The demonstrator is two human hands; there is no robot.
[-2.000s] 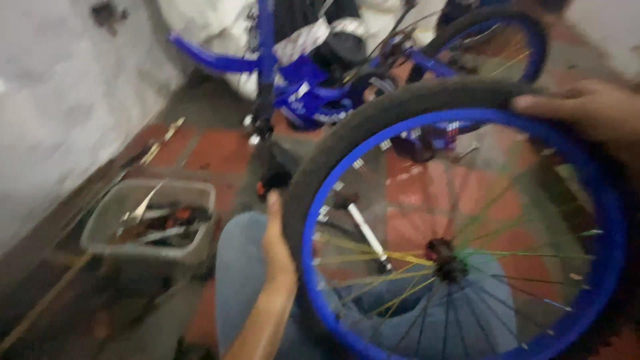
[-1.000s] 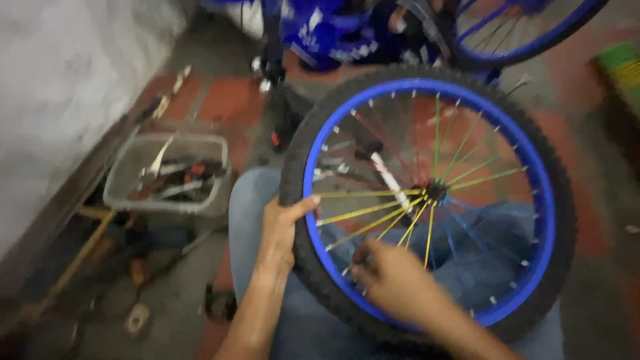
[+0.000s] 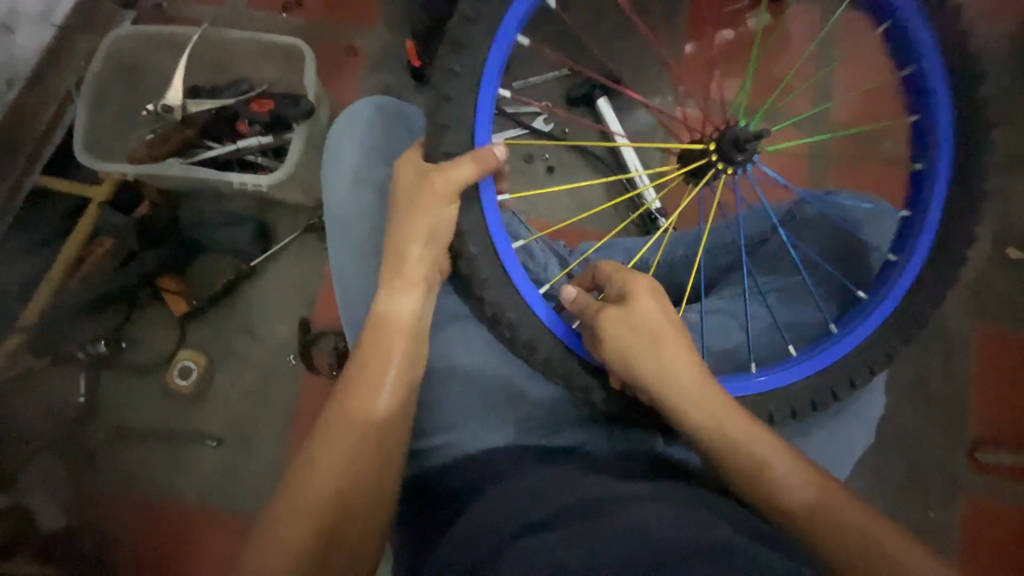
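Note:
A bicycle wheel with a blue rim [image 3: 928, 160], a black knobby tyre [image 3: 512, 296] and coloured spokes stands tilted over my lap. My left hand [image 3: 436, 208] grips the tyre and rim at the wheel's left side, its thumb on the rim by a yellow spoke. Lower down, my right hand [image 3: 632, 320] is at the lower left of the rim, fingers bent by the yellow spokes [image 3: 600, 260]; whether they pinch a spoke or nipple I cannot tell. The black hub [image 3: 736, 148] lies up and right of that hand.
A clear plastic bin [image 3: 308, 88] of hand tools stands at the upper left. Through the spokes show a white and black tool, possibly a pump [image 3: 624, 144], and an open-end wrench [image 3: 528, 128] on the floor. A tape roll [image 3: 190, 372] and a black strap-like item [image 3: 322, 350] lie left of my leg.
My right hand was on the tyre's upper right two seconds ago and is now at the lower left spokes. My left hand has stayed at the wheel's left side. The view has tilted down.

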